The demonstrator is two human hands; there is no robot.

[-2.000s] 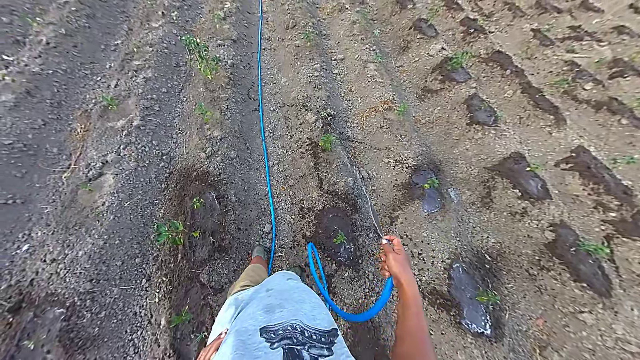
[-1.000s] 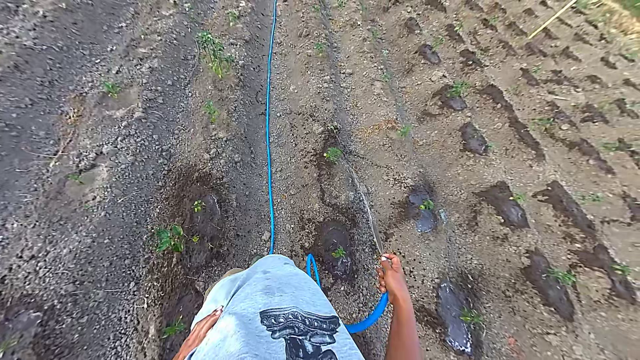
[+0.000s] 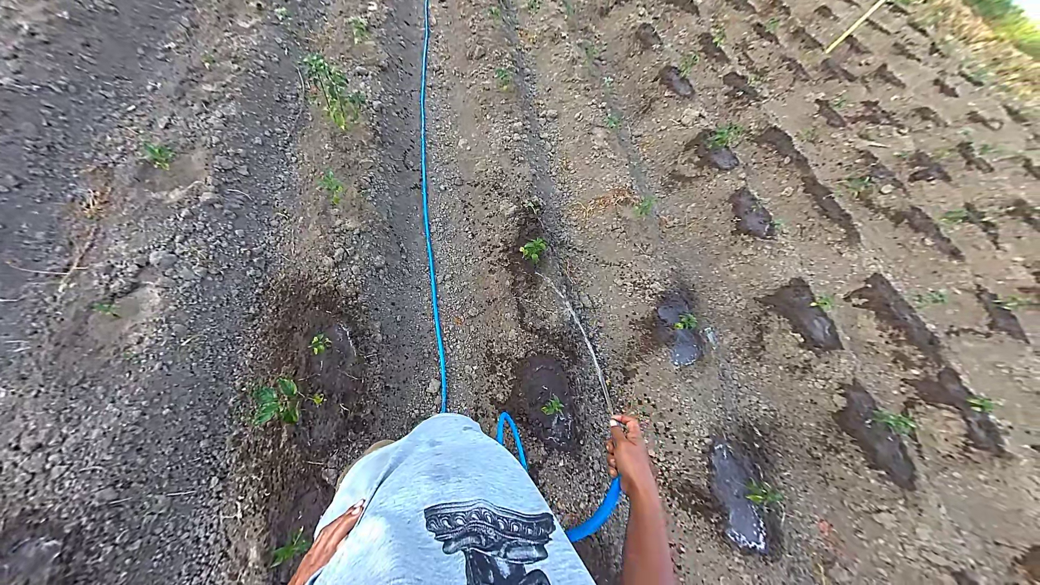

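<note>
My right hand (image 3: 630, 455) is closed around the end of a blue garden hose (image 3: 600, 513), right of my shirt. A thin stream of water (image 3: 583, 331) runs from the hose end up and left to the soil just below a small green seedling (image 3: 533, 249). The ground around that seedling is dark and wet. Nearer to me, another seedling (image 3: 552, 405) stands in a wet hollow. My left hand (image 3: 331, 540) rests against the side of the grey shirt (image 3: 439, 487), mostly hidden at the bottom edge; nothing shows in it.
The hose's long run (image 3: 429, 219) lies straight along a furrow ahead. Seedlings (image 3: 277, 401) stand in damp soil on the left. To the right are rows of wet hollows (image 3: 735, 496) with small plants. A pale stick (image 3: 855, 26) lies at the upper right.
The water stream now lands just below the middle seedling. The hose loop beside my shirt shows less than two seconds ago. More of my left hand shows than then.
</note>
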